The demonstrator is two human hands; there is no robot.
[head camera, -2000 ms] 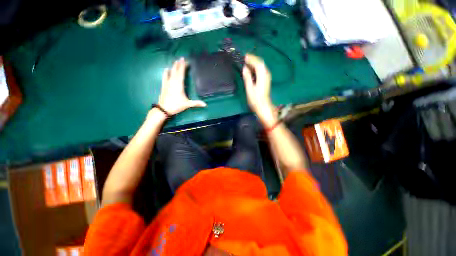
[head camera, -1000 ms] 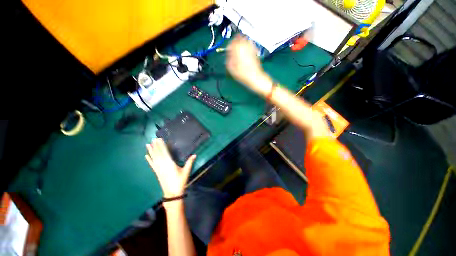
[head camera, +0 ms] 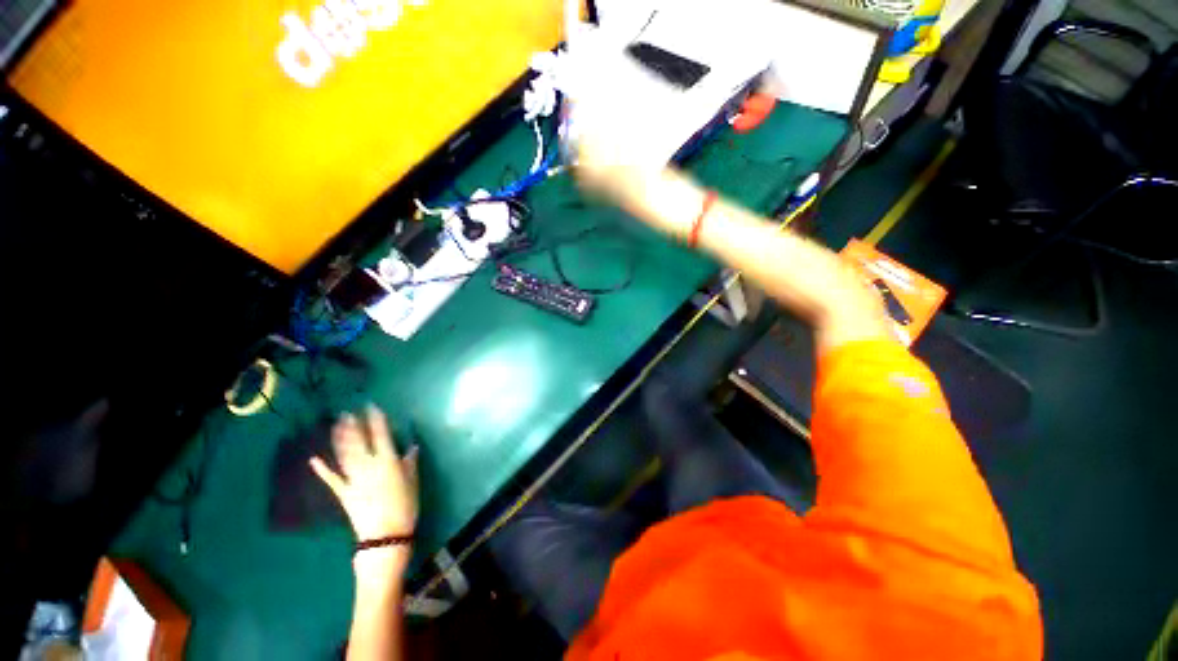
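The flat black set-top box (head camera: 297,480) lies on the green bench at the left, dark and blurred. My left hand (head camera: 372,484) is at its right side, fingers spread, partly over its edge and not gripping it. The black remote control (head camera: 544,294) lies on the bench below the power strip. My right hand (head camera: 610,152) is raised and reaches to the white papers at the back. It is strongly blurred against the white, so its fingers and anything in them cannot be made out.
An orange screen (head camera: 297,116) with white letters stands behind the bench. A white power strip (head camera: 420,291) with plugs, a tape roll (head camera: 251,386), cables and white papers (head camera: 723,45) lie at the back. An open retail box (head camera: 136,620) is at lower left; an orange box (head camera: 894,291) sits right.
The set-top box has moved left along the bench with my left hand beside it, away from the remote. My right hand stays near the papers. The view shows more of the screen.
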